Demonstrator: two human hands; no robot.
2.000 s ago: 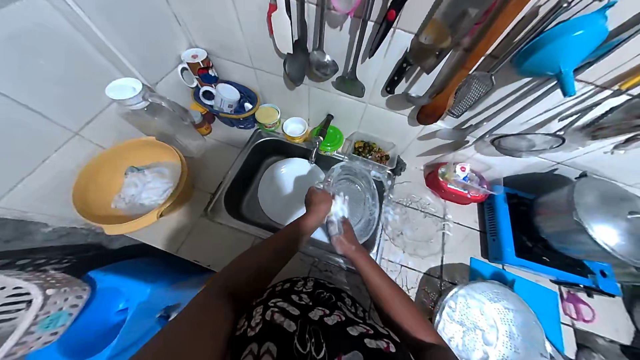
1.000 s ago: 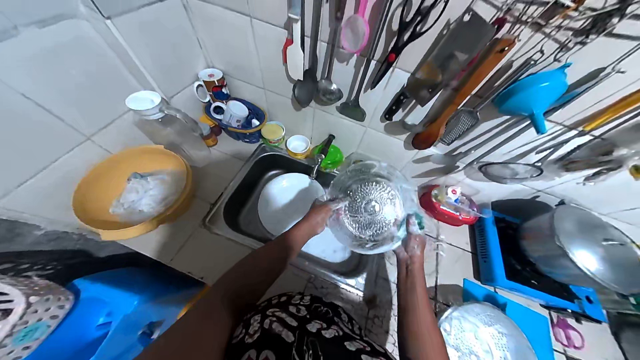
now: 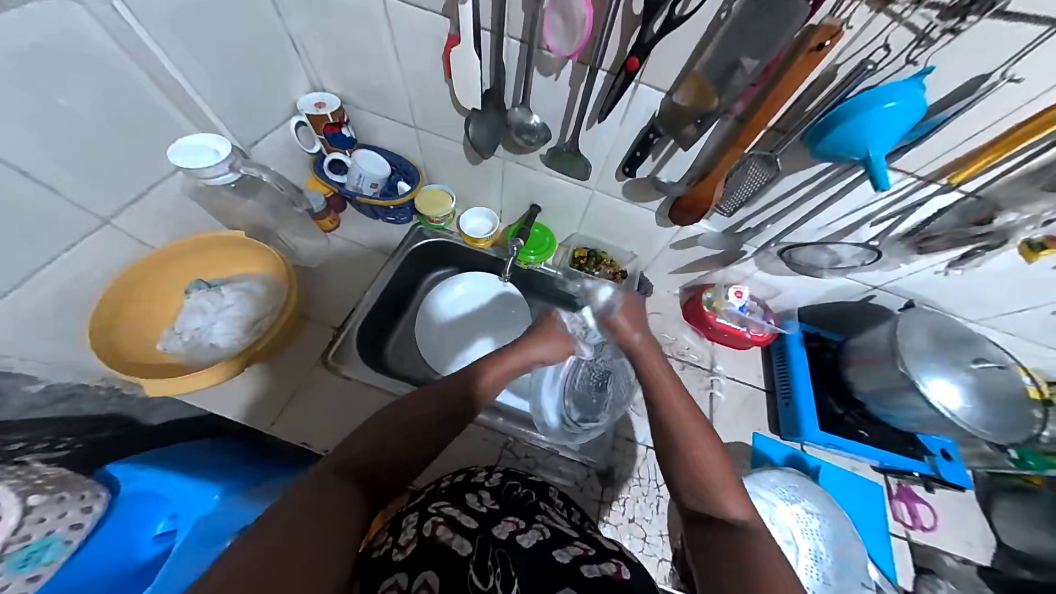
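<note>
Over the right part of the steel sink, my left hand grips the near edge of something clear and glassy, blurred by motion. My right hand is close beside it, around a whitish, sudsy thing that I cannot make out. A clear glass bowl with a textured base hangs tilted below both hands, over the sink's front right rim. White plates lie in the sink, left of my hands. The tap stands at the sink's back edge.
On the left are a yellow basin holding a white bundle and a glass jug. Mugs in a blue basket stand behind. Utensils hang on the tiled wall. A red bowl, a blue stove with a large pot, and a colander are right.
The glass bowl, held up facing me between both hands a second ago, is now lower and tilted. My hands have come closer together above it.
</note>
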